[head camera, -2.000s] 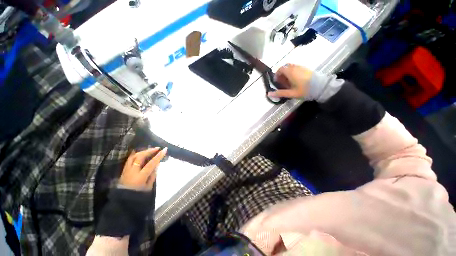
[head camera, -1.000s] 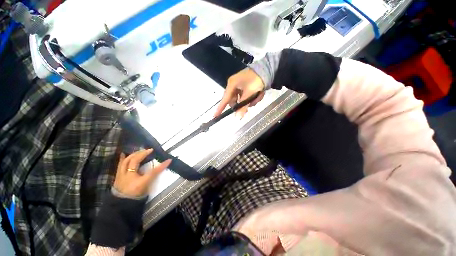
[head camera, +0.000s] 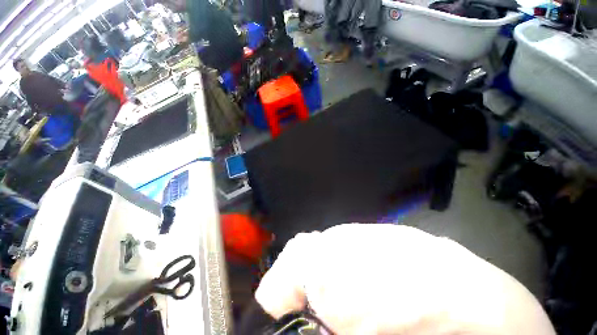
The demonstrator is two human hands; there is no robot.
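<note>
The fabric shears [head camera: 157,282] lie on the white machine table [head camera: 196,226], with their black handles toward the table's edge and blades pointing to the lower left. Part of a flat black pad [head camera: 145,319] shows under the blades at the bottom edge. The white sewing machine [head camera: 98,242] with its dark control panel [head camera: 78,258] stands at the left. A black thread clump [head camera: 167,219] lies near the machine's end. A pale pink sleeve [head camera: 406,278] fills the lower right. Neither of my hands can be made out. The plaid cloth and the tape are out of the picture.
A large black-topped table or box [head camera: 353,163] stands right of the machine table. A red stool [head camera: 283,101] stands behind it, and another red thing [head camera: 243,237] is beside the machine table. White tubs [head camera: 445,29] on stands are at the upper right. A person [head camera: 40,88] is at the far left.
The view has swung up and to the right, away from the needle area and plaid cloth. Both hands have left the picture. The shears now lie on the table, released.
</note>
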